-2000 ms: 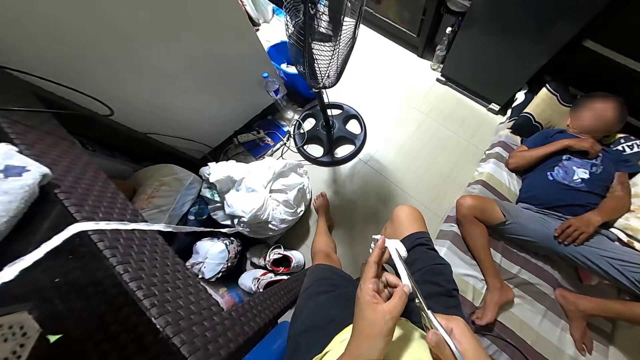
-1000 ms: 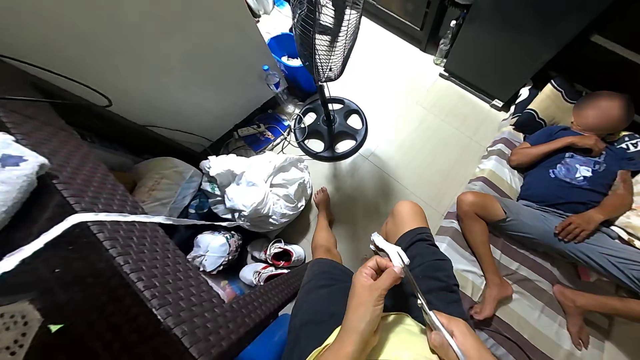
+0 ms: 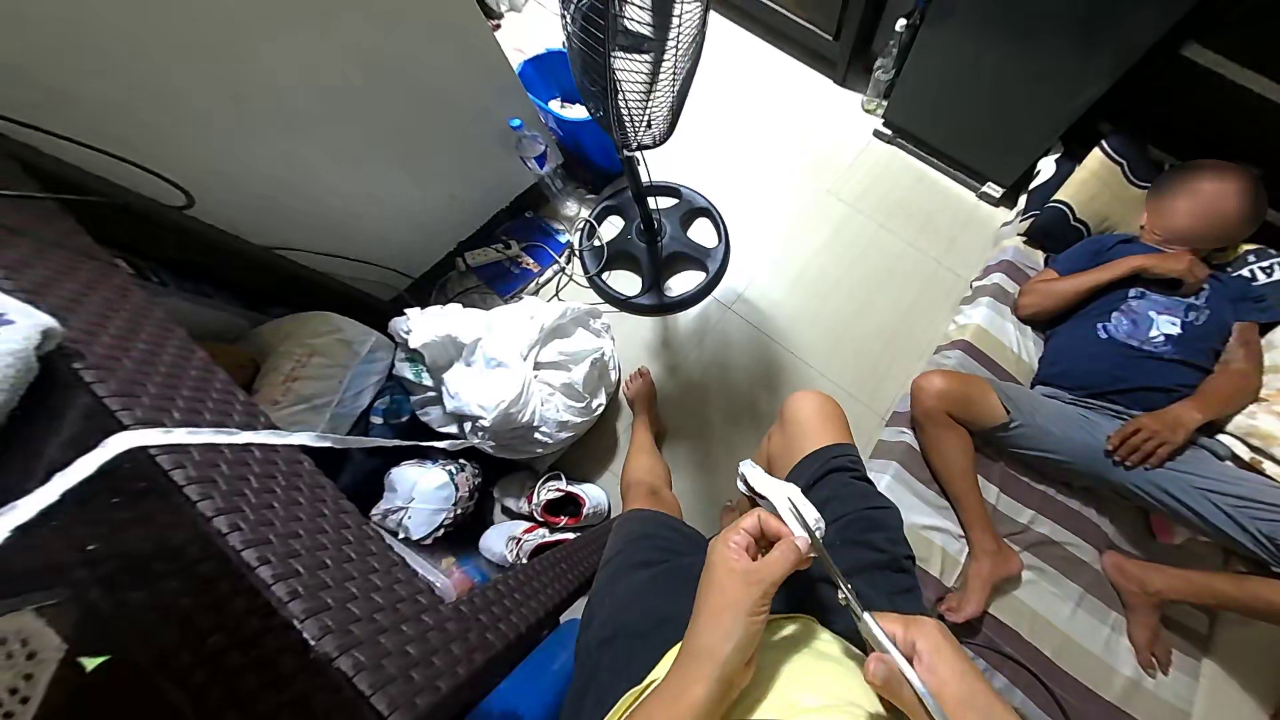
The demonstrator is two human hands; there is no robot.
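Observation:
My left hand [image 3: 750, 565] pinches a small piece of white material [image 3: 785, 497] between thumb and fingers, above my lap. My right hand [image 3: 925, 655] grips a long metal tool [image 3: 850, 595] that looks like scissors. Its far end lies against the white piece, beside my left fingertips; whether the blades are apart cannot be told. A long white strip [image 3: 230, 437] lies across the edge of the brown woven furniture on the left, away from both hands.
A black standing fan [image 3: 650, 235] stands ahead on the tiled floor. White plastic bags [image 3: 520, 375] and red-and-white shoes [image 3: 565, 502] lie left of my leg. Another person [image 3: 1140, 330] reclines on a striped mattress [image 3: 1060, 510] at right. A blue bucket [image 3: 575, 120] is behind the fan.
My left hand has changed its hold: the fingers, raised along the white piece two seconds ago, are now curled in a pinch at its near side. The tool stays in my right hand.

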